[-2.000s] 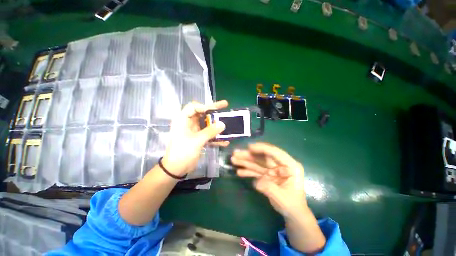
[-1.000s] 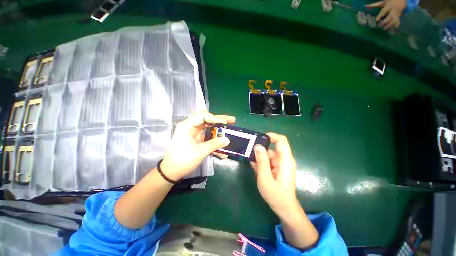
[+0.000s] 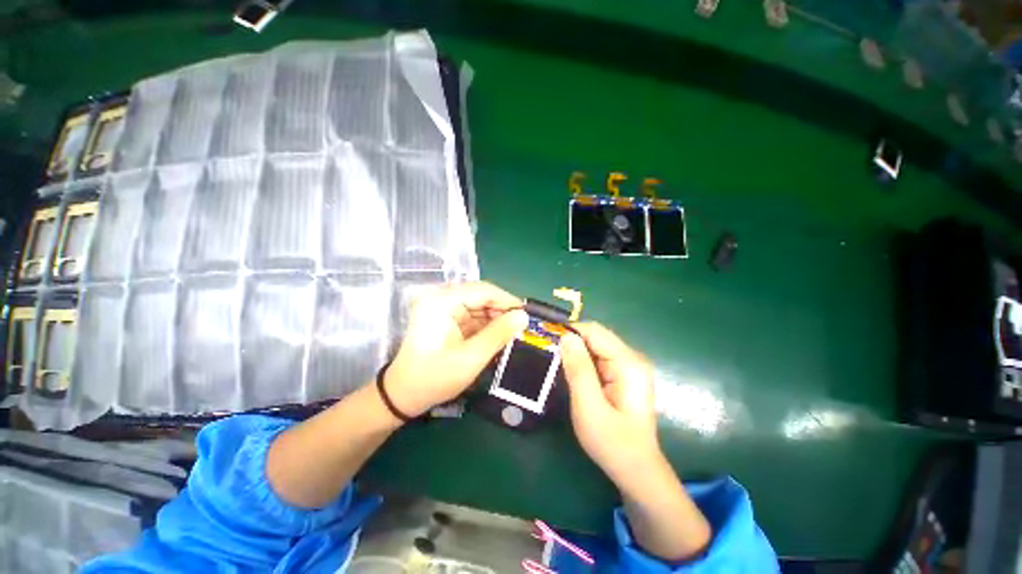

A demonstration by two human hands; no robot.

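A black phone housing (image 3: 512, 416) with a white-bordered screen (image 3: 525, 376) in it is held between both hands, its round pale spot toward me. An orange-yellow flex cable (image 3: 569, 301) sticks up past its far end, beside a dark bar. My left hand (image 3: 454, 342) grips the far left corner, thumb by the screen's end. My right hand (image 3: 611, 398) grips the far right side. Three LCD modules (image 3: 667, 230) with orange tails lie in a row on the green bench (image 3: 773, 303); a small dark round-centred part (image 3: 618, 228) lies on them.
A translucent foam sheet (image 3: 263, 224) covers a tray at left, with framed parts (image 3: 79, 241) in its uncovered pockets. A small dark part (image 3: 724, 250) lies right of the modules. Fitted housings lie farther off (image 3: 886, 159). A black box (image 3: 953, 325) stands at right; stacked sheets (image 3: 79, 493) lie lower left.
The housing has turned from sideways to nearly upright in my hands and come lower. Both hands now hold its far end, where the flex cable shows. The other person's hand at the far side is gone.
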